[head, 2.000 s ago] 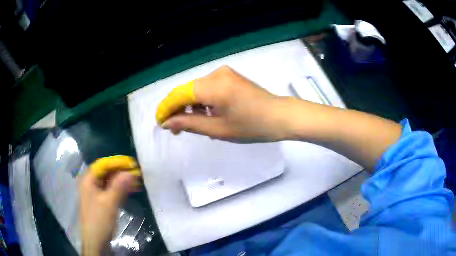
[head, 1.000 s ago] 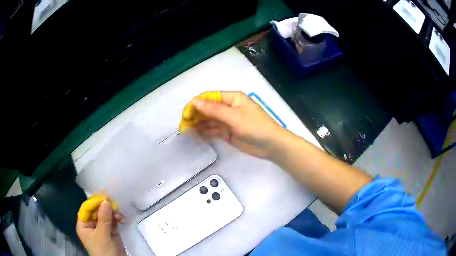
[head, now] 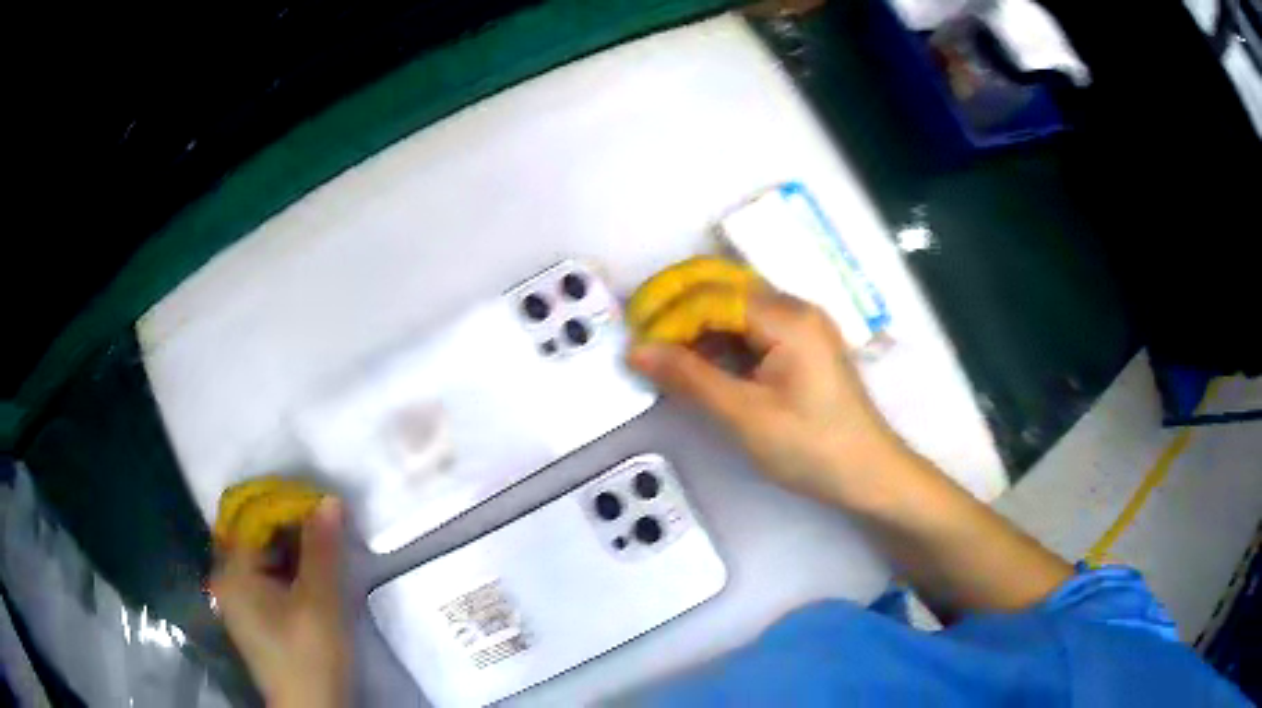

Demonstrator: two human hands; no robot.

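Two white smartphones lie side by side on the white pad [head: 415, 180], three dark lenses each at the right end. The near phone [head: 595, 595] shows a sharp printed label. The far phone [head: 485, 394] has a blurred label under a thin milky film [head: 332, 436], which reaches a little past its left end. My left hand [head: 284, 581], with yellow finger cots, pinches the film near that end. My right hand [head: 775, 374], also with yellow cots, pinches the film by the lens end. The film edges are faint.
A white block with a blue stripe [head: 817, 263] lies on the pad behind my right hand. A blue box [head: 1017, 118] with a bottle and white wipe stands at the upper right. Shiny clear sheets [head: 111, 609] lie at the lower left. Dark shapes fill the back.
The film has come down from between my raised hands over the far phone, whose lenses now show. My right hand has moved right, to the lens end. The view has shifted.
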